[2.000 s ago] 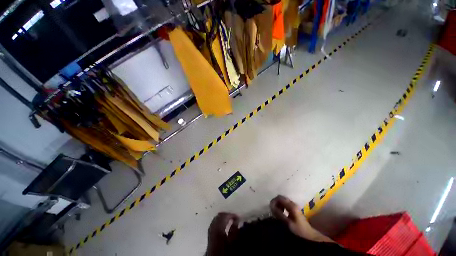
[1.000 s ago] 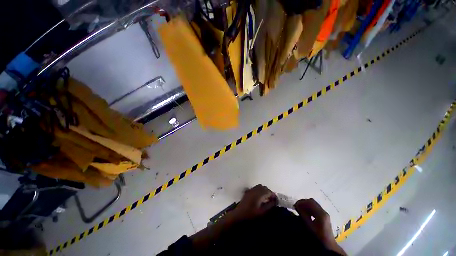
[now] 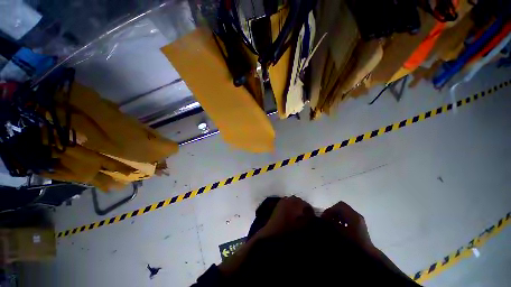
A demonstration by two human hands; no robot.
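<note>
My left hand (image 3: 287, 216) and my right hand (image 3: 346, 220) are close together at the lower middle of the view, in front of my dark clothing. Both look dark and the fingers are curled. A small pale bit shows between the fingertips, too small and dim to name. Whether either hand grips it cannot be told. The palms and the space below the hands are hidden in shadow.
Brown paper patterns (image 3: 224, 95) hang from a rail across the top, with more (image 3: 106, 140) at the left. Yellow-black tape (image 3: 302, 157) crosses the grey floor. A cardboard box (image 3: 31, 244) stands at the lower left. A floor sign (image 3: 231, 248) is partly covered by my arm.
The view has turned and come nearer to the hanging patterns. The red crate has left the view. My hands have drawn closer together, and the pale strip between them shows less.
</note>
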